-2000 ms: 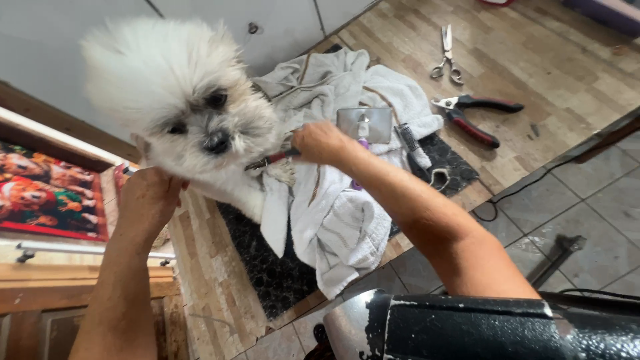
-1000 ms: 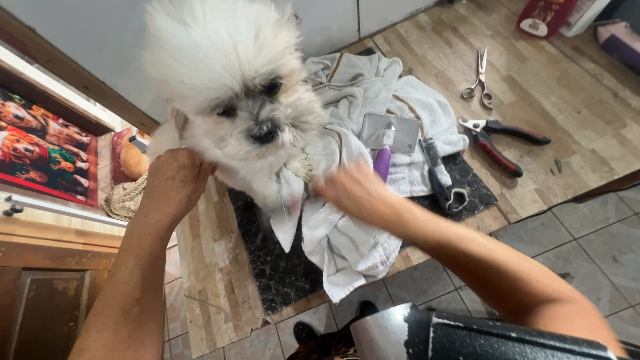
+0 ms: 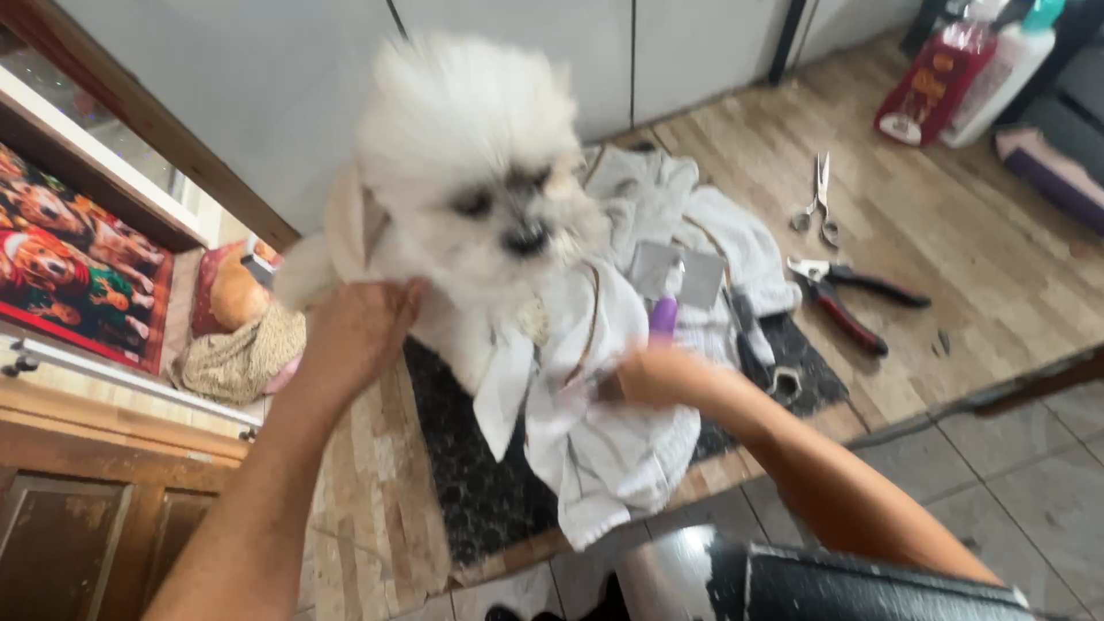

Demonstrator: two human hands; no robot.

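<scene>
A fluffy white dog (image 3: 483, 164) faces me on a dark patterned mat (image 3: 470, 483). My left hand (image 3: 366, 332) is closed on the fur at the dog's chest and shoulder, below its ear. Blurred by motion, my right hand (image 3: 651, 377) is over a crumpled pale towel (image 3: 625, 466), in front of the dog; what it holds cannot be made out. Beyond that hand lie a slicker brush with a purple handle (image 3: 663, 317) and a dark-handled grooming tool (image 3: 749, 341). Red-and-black nail clippers (image 3: 849, 297) and metal scissors (image 3: 818, 200) rest on the wooden tabletop.
A red bottle (image 3: 936, 82) and a white bottle (image 3: 1005, 78) stand at the back right, beside a purple object (image 3: 1052, 177). Tiles line the wall behind the dog. At left are a picture of dogs (image 3: 82, 259) and a knitted cloth (image 3: 241, 354). A black padded edge (image 3: 880, 578) is close in front.
My right hand has moved away from the dog's chest, over the lower part of the towel. My left hand has stayed at the dog's shoulder.
</scene>
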